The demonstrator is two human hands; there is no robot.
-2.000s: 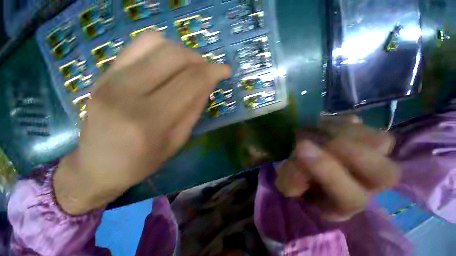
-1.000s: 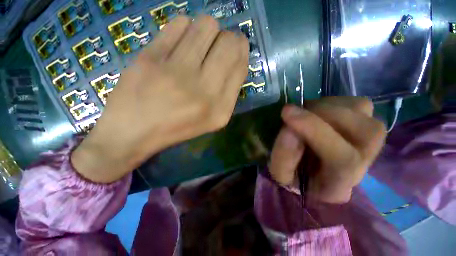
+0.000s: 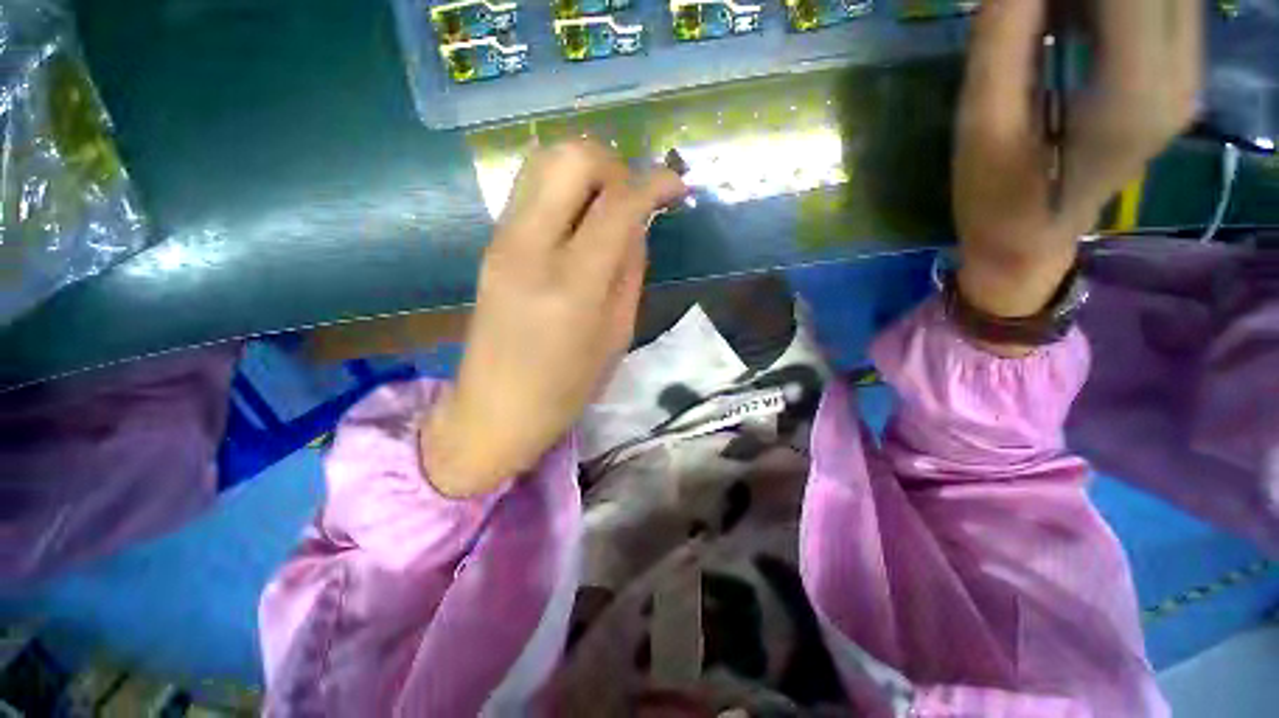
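My left hand [image 3: 554, 295] is over the front of the green mat, thumb and forefinger pinched on a small dark part [image 3: 676, 163], too small to name surely. My right hand [image 3: 1059, 140] is raised at the upper right, blurred and cut off by the top edge. It holds the dark, thin tweezers [image 3: 1053, 105]; their points cannot be made out. The blister tray [image 3: 561, 101], with rows of amber-yellow flexible circuits [image 3: 600, 38], lies beyond my left hand, partly out of the picture. A shiny yellowish transparent strip [image 3: 765, 166] lies along the bench edge under and beside my left fingertips.
A crumpled clear plastic bag [image 3: 63, 168] lies on the green mat [image 3: 281, 140] at the left. A white cable [image 3: 1226, 190] hangs over the bench edge at the right, from a dark pad. Pink sleeves of other people show at both sides.
The view has shifted, so the tray now sits higher and farther right. My left hand has left the tray for the bench edge and pinches a small part. My right hand has moved up with the tweezers.
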